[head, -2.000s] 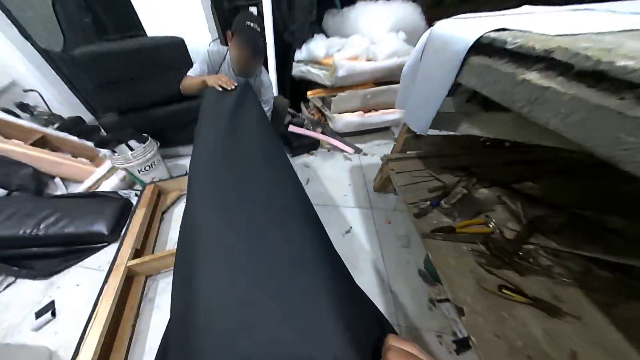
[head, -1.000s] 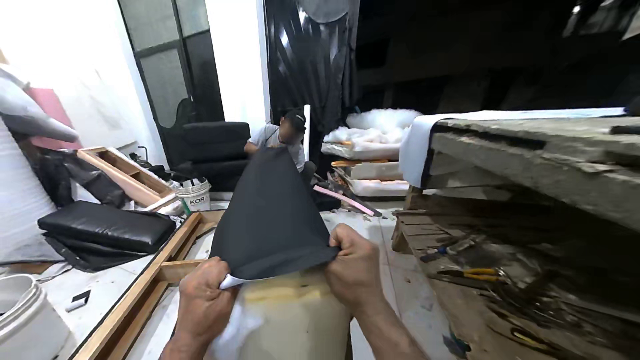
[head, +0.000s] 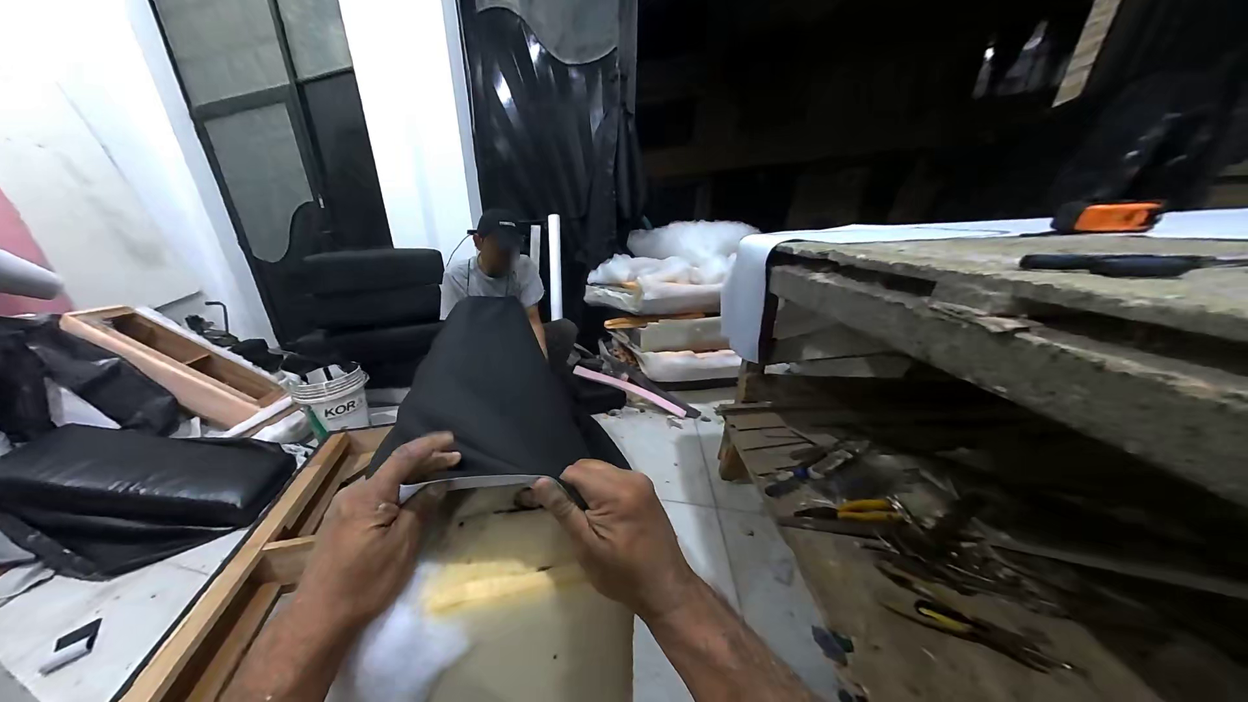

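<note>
A black upholstery fabric (head: 497, 385) stretches from my hands toward a person (head: 495, 268) sitting opposite in a cap and light shirt. My left hand (head: 385, 522) grips the near edge of the fabric at its left corner. At the right corner my right hand (head: 614, 526) pinches the same edge between thumb and fingers. The pale underside shows along this folded edge. Beneath my hands lies a yellowish foam pad (head: 526, 624), with white fibre wadding (head: 409, 643) at its left side. The far end of the fabric is in front of the person, whose grip on it is hidden.
A wooden frame (head: 288, 561) lies on the floor to the left, near a white bucket (head: 331, 398) and a black cushion (head: 146, 478). On the right stands a rough workbench (head: 975, 312), with pliers (head: 868, 510) and scattered tools on the shelf below. Wrapped foam pieces (head: 673, 322) are stacked behind.
The view has tilted up since the first frame. Both hands now hold the near fabric edge lower over the foam; one second ago they held it too. The far end has dropped from the person's head height.
</note>
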